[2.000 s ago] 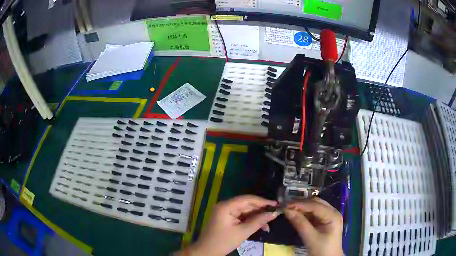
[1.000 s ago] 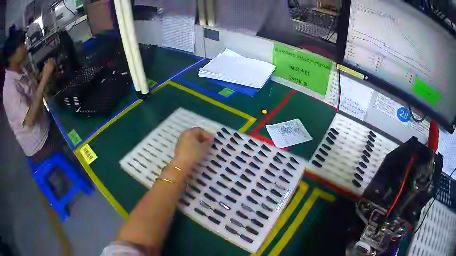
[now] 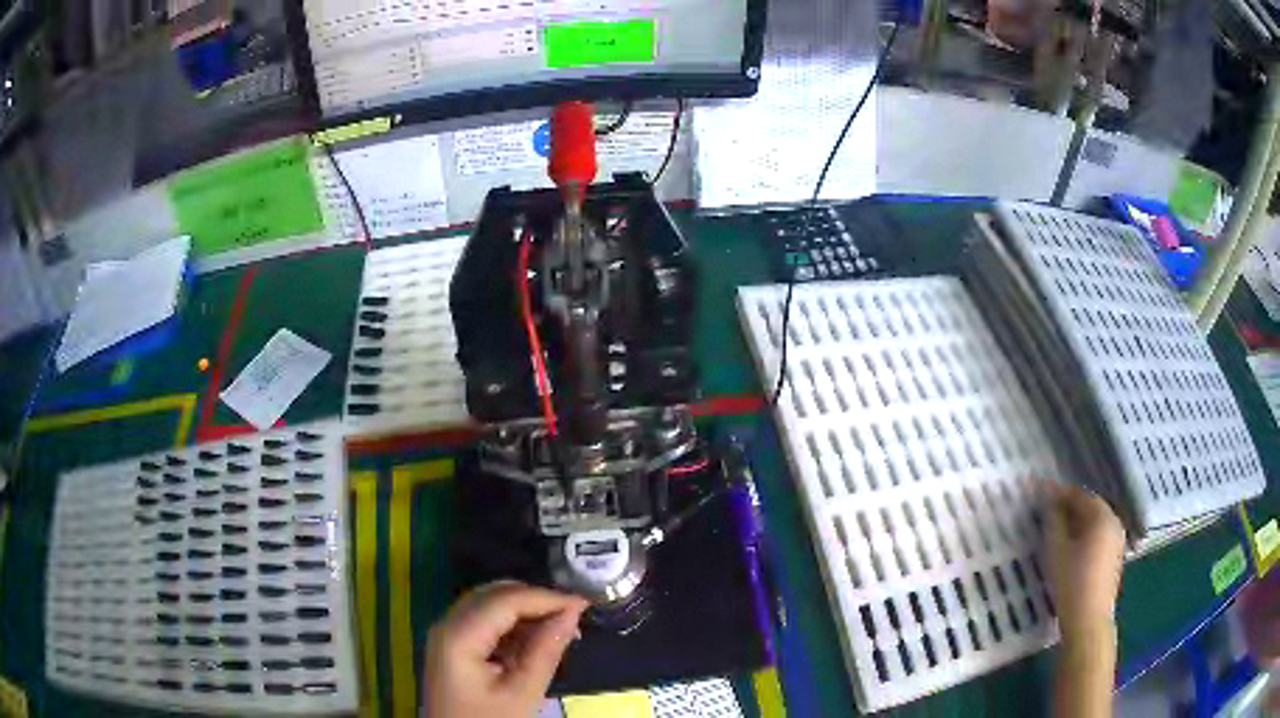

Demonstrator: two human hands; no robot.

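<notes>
The black toggle press [image 3: 576, 323] stands in front of me with its red lever handle [image 3: 571, 143] upright. My left hand [image 3: 505, 648] is at the round silver gauge [image 3: 601, 558], thumb and fingertips pinched together near its lower left edge. Whether a small part is between them cannot be seen. My right hand [image 3: 1084, 561] is over the right edge of the white right tray [image 3: 898, 421], fingers bent and blurred. Its fingertips are not clear. Dark parts [image 3: 955, 617] fill the slots in the tray's front rows.
The left tray [image 3: 98, 561] holds dark parts mainly on its right side. A rear tray [image 3: 407, 323] is partly behind the press. A tray stack [image 3: 1151, 365] stands far right. A keypad [image 3: 828, 246], monitor [image 3: 534, 49], paper slip [image 3: 277, 376] and purple stick [image 3: 754, 561] also show.
The view has turned right. My left hand has gone from over the left tray to the gauge. My right hand, out of view one second ago, now shows over the right tray.
</notes>
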